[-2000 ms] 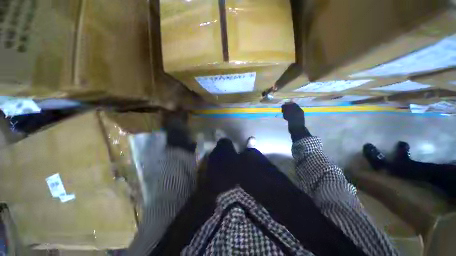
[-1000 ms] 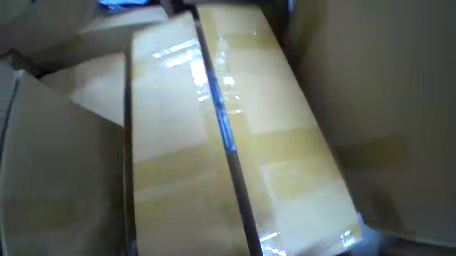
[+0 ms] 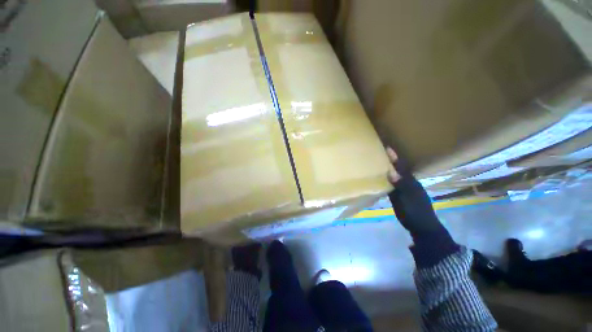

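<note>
A closed, tape-covered carton [image 3: 227, 155] with a dark strapping band along its middle lies in front of me between other cartons. A white label [image 3: 292, 224] shows on its near side. My right hand [image 3: 409, 188], in a dark glove with bare fingertips, holds the carton's right near corner. My left hand [image 3: 246, 256], in a dark glove, is below the carton's near left edge; its fingers are hidden, so its grip cannot be seen.
Large cartons stand on the left [image 3: 104, 142] and right [image 3: 467, 78]. An open carton [image 3: 32, 292] at lower left holds a pale bag [image 3: 159, 308]. The grey floor has a yellow-and-blue line [image 3: 454, 203]. Another person's dark shoes and legs [image 3: 539, 269] show at right.
The view has pulled back from the strapped carton, and my hands and the floor show again. My right hand, apart from the carton two seconds ago, is now on its corner.
</note>
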